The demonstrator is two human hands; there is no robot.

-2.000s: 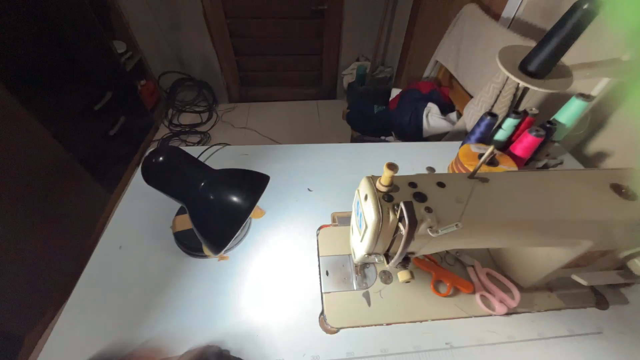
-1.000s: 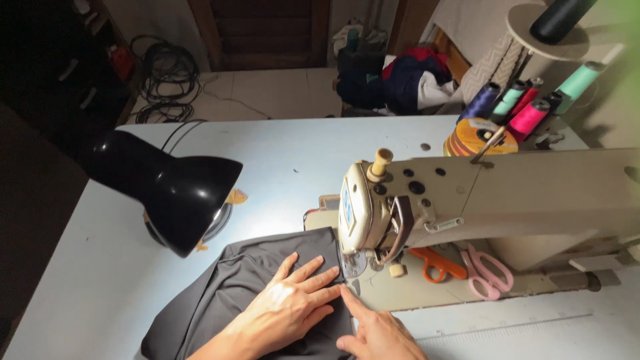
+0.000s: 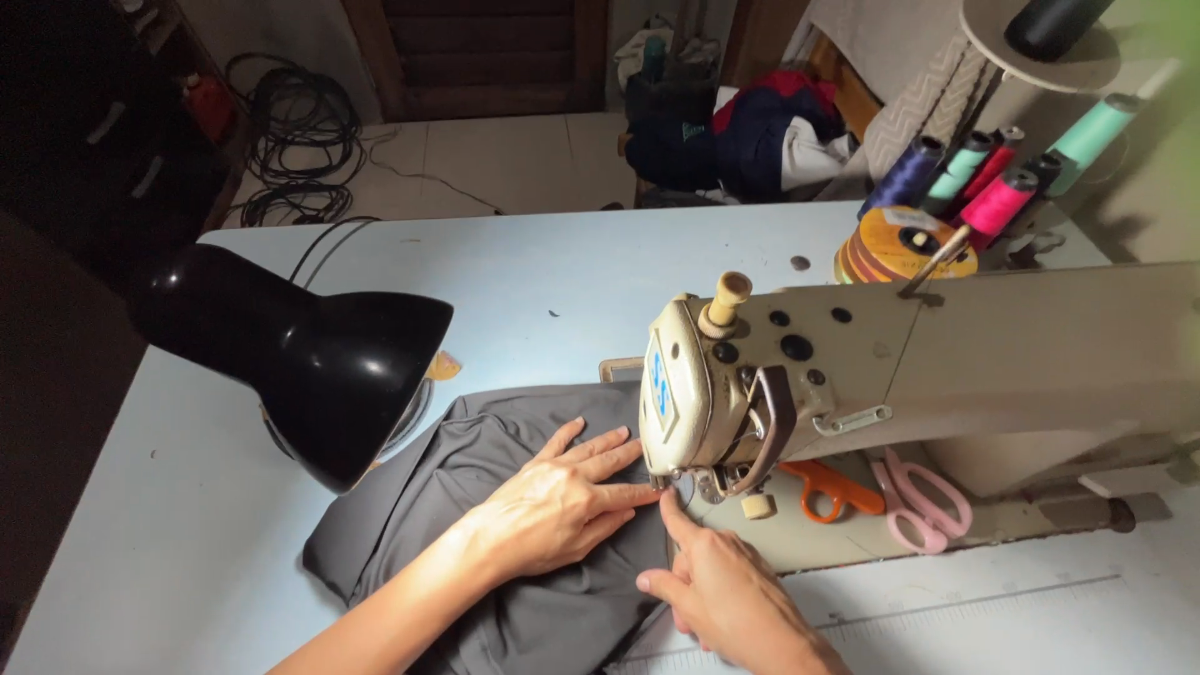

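Dark grey fabric lies on the pale table, its right edge under the head of a beige industrial sewing machine. My left hand rests flat on the cloth with its fingers spread, the index fingertip close to the presser foot. At the fabric's right edge, my right hand points its index finger toward that foot, its tip near my left fingertip. The other right fingers are partly curled; whether they pinch cloth cannot be told. The needle is not clearly visible.
A black desk lamp stands left of the fabric. Orange thread snips and pink-handled scissors lie on the machine bed under the arm. Several thread cones stand at the back right. A clear ruler lies along the front.
Two seconds ago no fabric showed on the table; one second ago it lay there under both hands. Since then the cloth and both hands have come closer to the presser foot.
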